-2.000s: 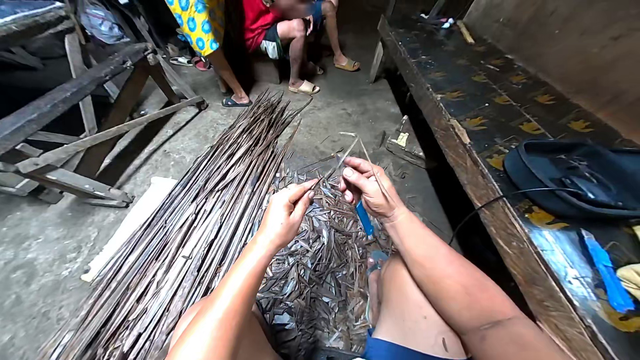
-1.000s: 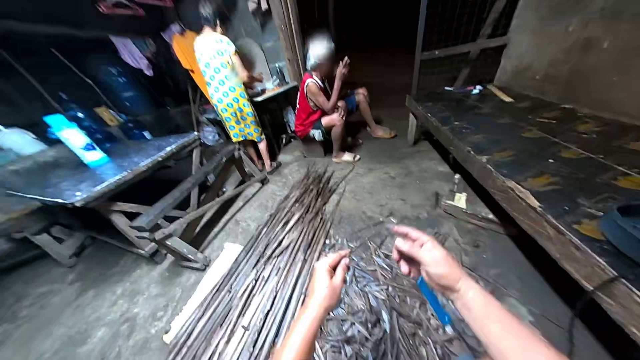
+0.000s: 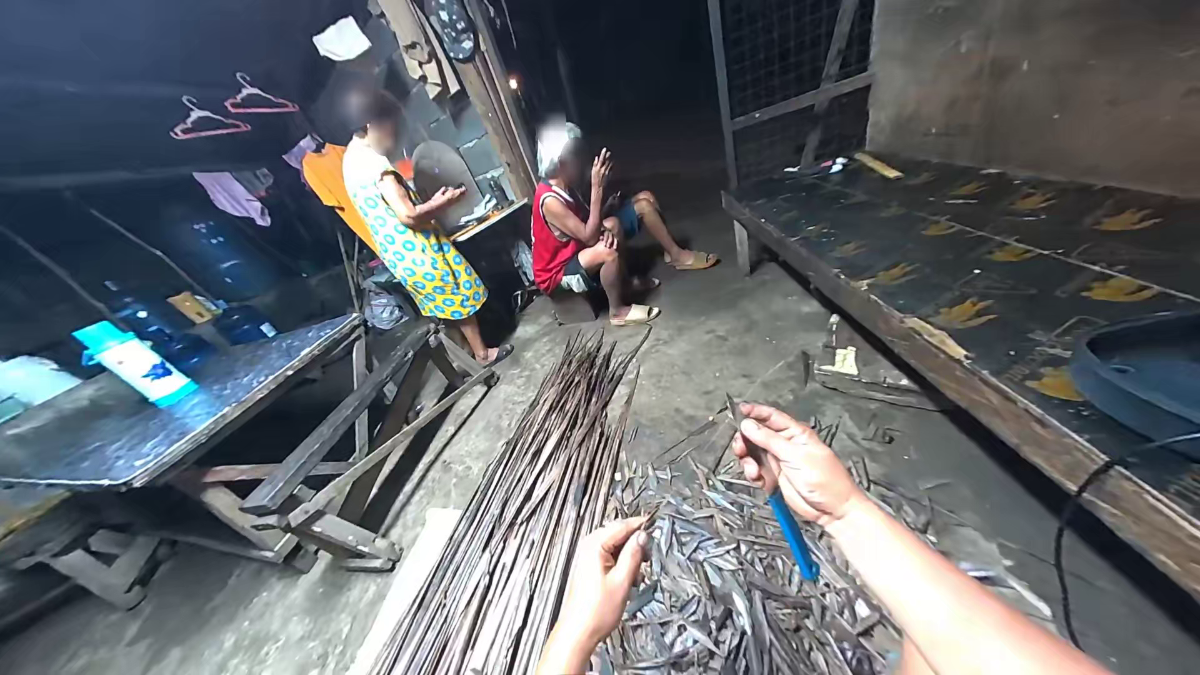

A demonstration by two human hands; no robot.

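My right hand [image 3: 797, 461] is closed around a knife [image 3: 792, 534] with a blue handle; its dark blade points up past my fingers. My left hand [image 3: 605, 577] pinches the end of a thin dark strip between thumb and forefinger, lower and to the left of the knife. Beside it on the left lies a long bundle of dried brown palm-leaf ribs or sticks [image 3: 525, 506], running away from me along the floor. Under and between both hands spreads a heap of short dry leaf scraps [image 3: 741, 591].
A low platform with a patterned dark cover [image 3: 994, 253] runs along the right, bearing a dark blue basin [image 3: 1144, 375]. At left stands a wooden table [image 3: 262, 384] with a jug [image 3: 141, 366]. One person [image 3: 412, 225] stands beyond it; another person [image 3: 562, 234] sits nearby, with further legs beside.
My hands have moved apart from their close position two seconds ago. The view has tilted up and swung left, bringing the table and the people into fuller sight.
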